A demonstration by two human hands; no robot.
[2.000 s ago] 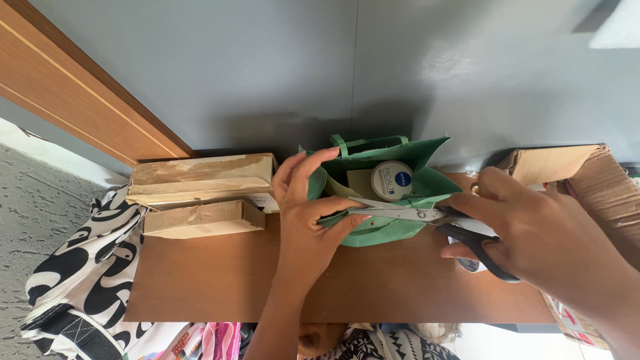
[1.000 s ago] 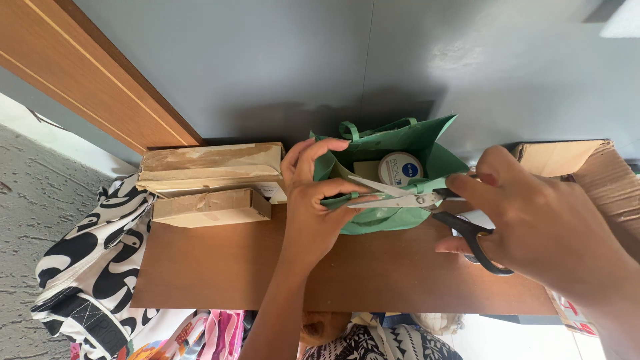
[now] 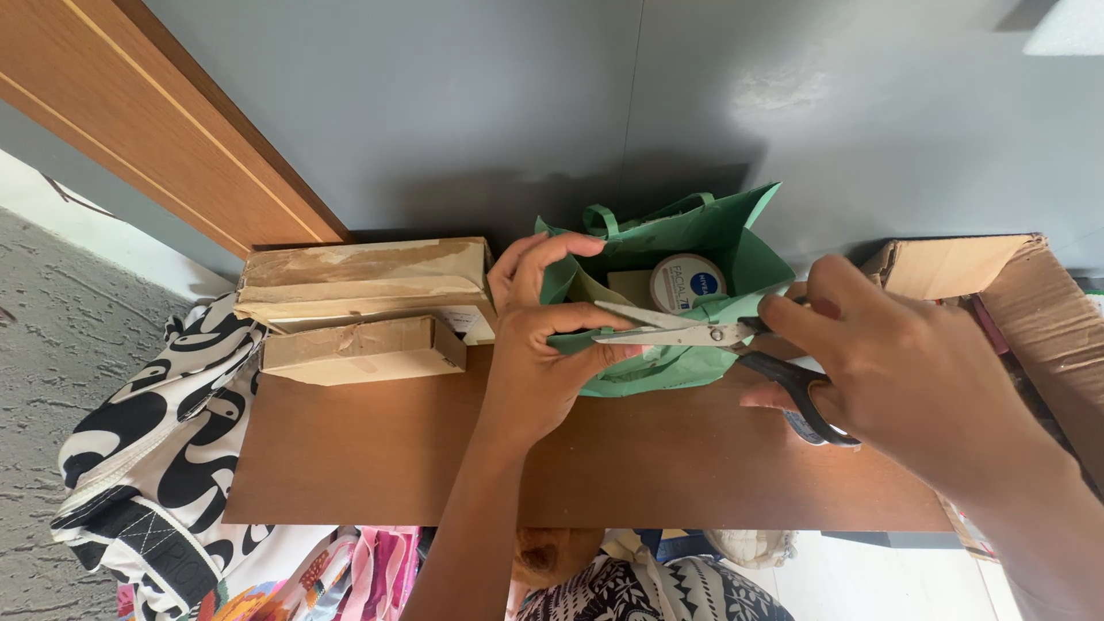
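A green paper gift bag with green handles stands on the brown wooden shelf, its top gaping. My left hand pinches the bag's near rim at its left side. My right hand holds black-handled scissors, whose parted metal blades point left across the near rim, with the tips at my left thumb and fingers. Inside the bag lie a round white Nivea container and a pale box-like item beside it. Whether the blades are cutting the paper cannot be told.
Two cardboard boxes lie left of the bag. An opened cardboard box stands at the right. A round item is partly hidden under my right hand. A black-and-white patterned bag hangs at the left, and a grey wall rises behind.
The scissors' blades stand a little wider apart than two seconds ago. Both hands keep their places at the bag's near rim.
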